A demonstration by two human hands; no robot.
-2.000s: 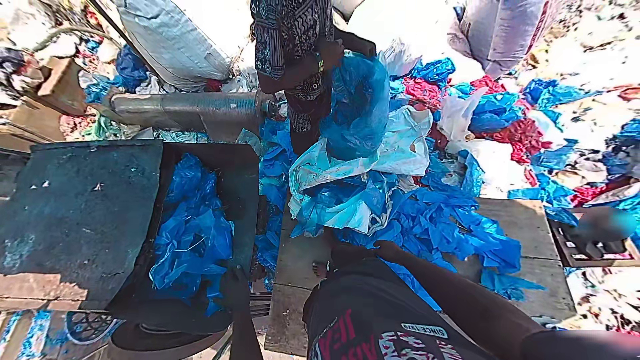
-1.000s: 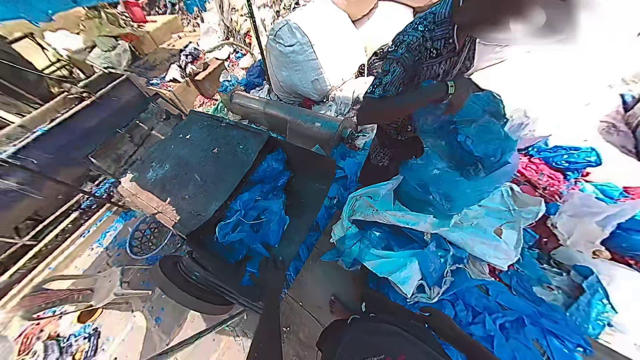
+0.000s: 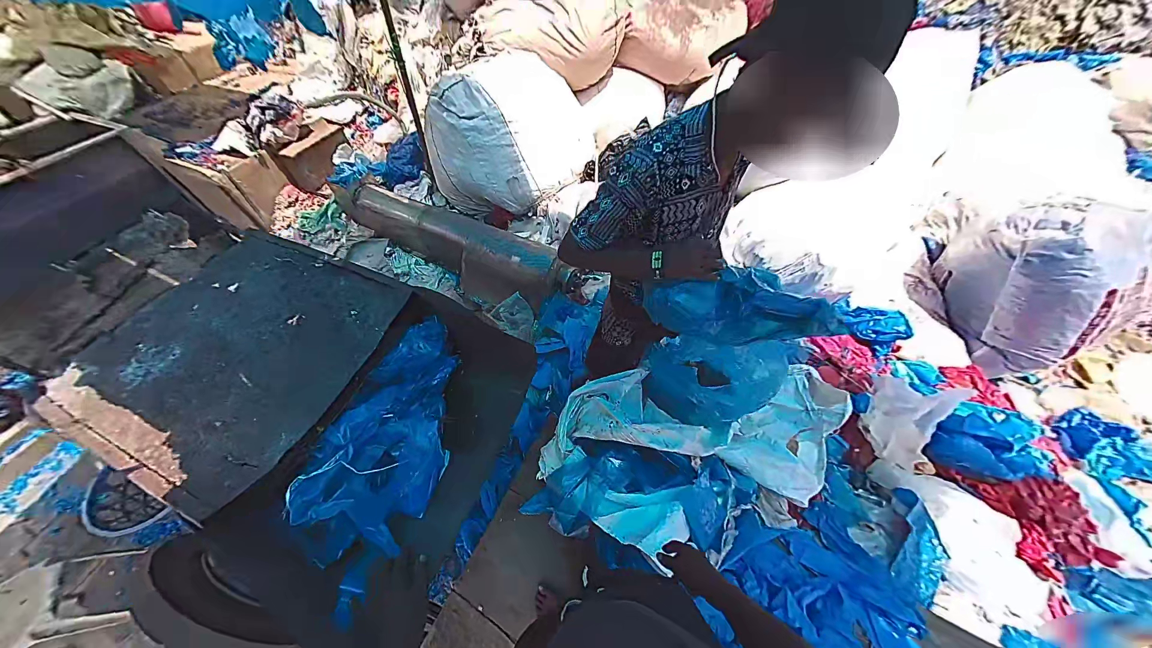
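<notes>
My right hand [image 3: 688,565] is at the bottom centre, its fingertips at the lower edge of a white plastic sack [image 3: 639,522] holding crumpled blue plastic film; whether they grip it cannot be told. My left hand is too dark to make out near the machine's metal hopper [image 3: 486,405]. Blue plastic film [image 3: 387,450] lies bunched in the hopper opening, beside its dark flat cover [image 3: 243,360]. Across from me a person in a patterned shirt [image 3: 666,180] holds translucent blue film [image 3: 747,306] over the sack.
A metal cylinder [image 3: 450,238] lies behind the hopper. Large stuffed white sacks [image 3: 504,135] stand at the back. Blue, red and white plastic scraps [image 3: 999,441] are heaped at the right. A round dark machine part [image 3: 198,585] and cardboard boxes [image 3: 261,175] are at the left.
The view has swung left and up. My right hand now shows at the white sack's edge. The other person's blue film has spread and lowered over the sack.
</notes>
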